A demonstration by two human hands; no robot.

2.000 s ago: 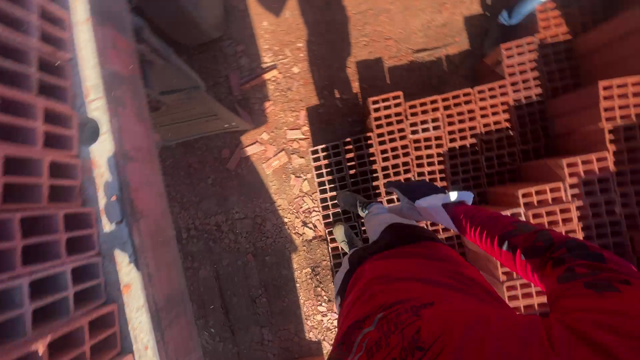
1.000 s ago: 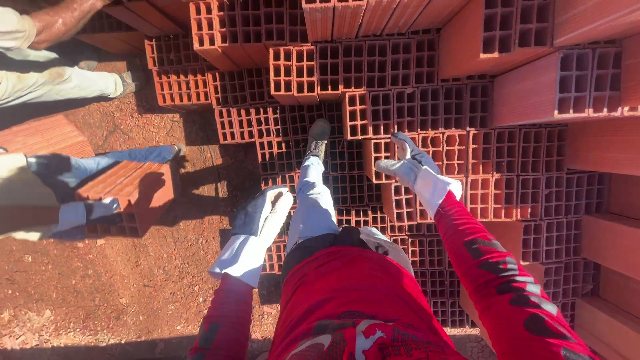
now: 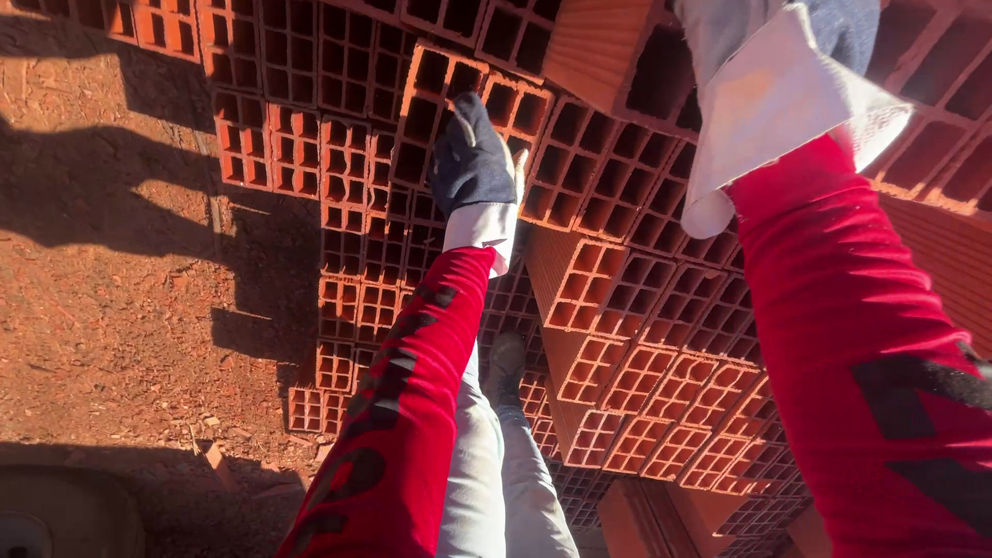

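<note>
My left hand (image 3: 474,159), in a dark blue work glove with a pale cuff, is at the open-celled end of a hollow clay brick (image 3: 425,101) near the upper middle; its fingers rest against the cells, and a firm grip cannot be told. My right hand (image 3: 790,39), gloved too, reaches to the top edge over a higher hollow clay brick (image 3: 601,50); its fingertips are cut off or hidden behind the cuff, so what it holds cannot be told. Further hollow bricks (image 3: 593,287) lie stacked in steps below and between my arms.
My shoe (image 3: 508,364) stands low among the stacked bricks. Reddish dirt ground (image 3: 101,310) with brick shards (image 3: 219,465) lies at the left, crossed by shadows. A wheel-like round object (image 3: 62,511) is in shade at the lower left. Taller stacks (image 3: 942,93) rise at the right.
Both hands have reached up and forward to the bricks; one second ago they were apart from them, over my legs and the stack. The view has shifted, and the co-workers at the left are out of it.
</note>
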